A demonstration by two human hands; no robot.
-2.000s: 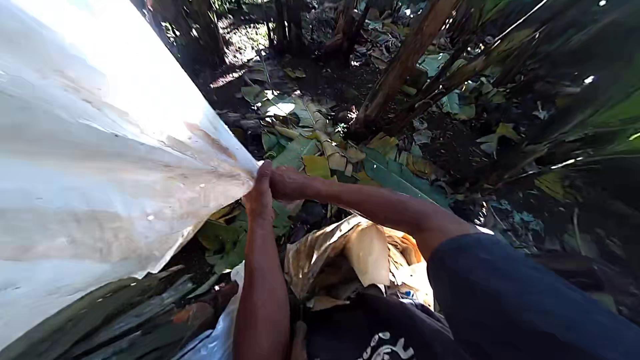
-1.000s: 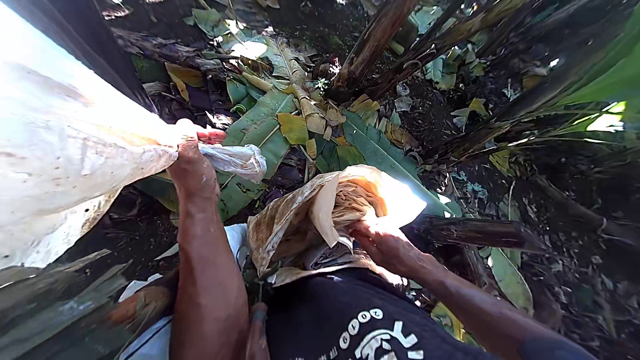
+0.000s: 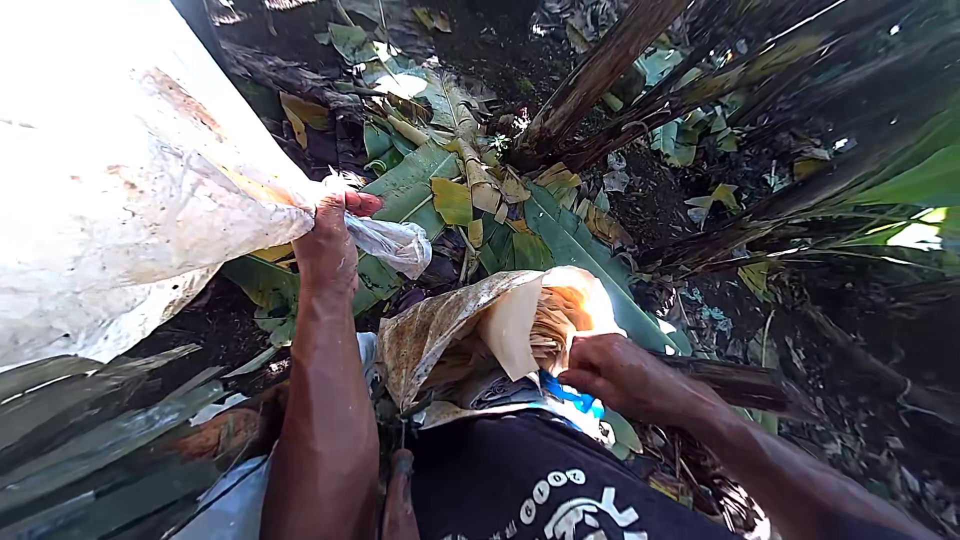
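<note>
A large white plastic sheet or bag (image 3: 150, 180), stained brown, fills the upper left. Its gathered end is gripped in my left hand (image 3: 330, 217), and a twisted clear plastic tail (image 3: 397, 244) sticks out to the right of the fist. At my waist an open, dirty pouch (image 3: 450, 322) holds a bundle of thin tan sheets (image 3: 551, 322). My right hand (image 3: 619, 375) is at the pouch's right edge with curled fingers; whether it grips anything is hidden. Blue material (image 3: 574, 394) shows beside it. A wooden handle (image 3: 401, 487) hangs at my waist.
Cut green and yellow banana leaves (image 3: 420, 184) litter the dark soil ahead. A brown plant stem (image 3: 600, 75) rises at upper right, with more stalks and a green leaf (image 3: 919, 180) farther right. Dry stalks (image 3: 82, 420) lie at lower left.
Both hands were together at the gathered plastic two seconds ago. My right hand has since come away to the pouch at my waist, while my left has kept hold of the plastic.
</note>
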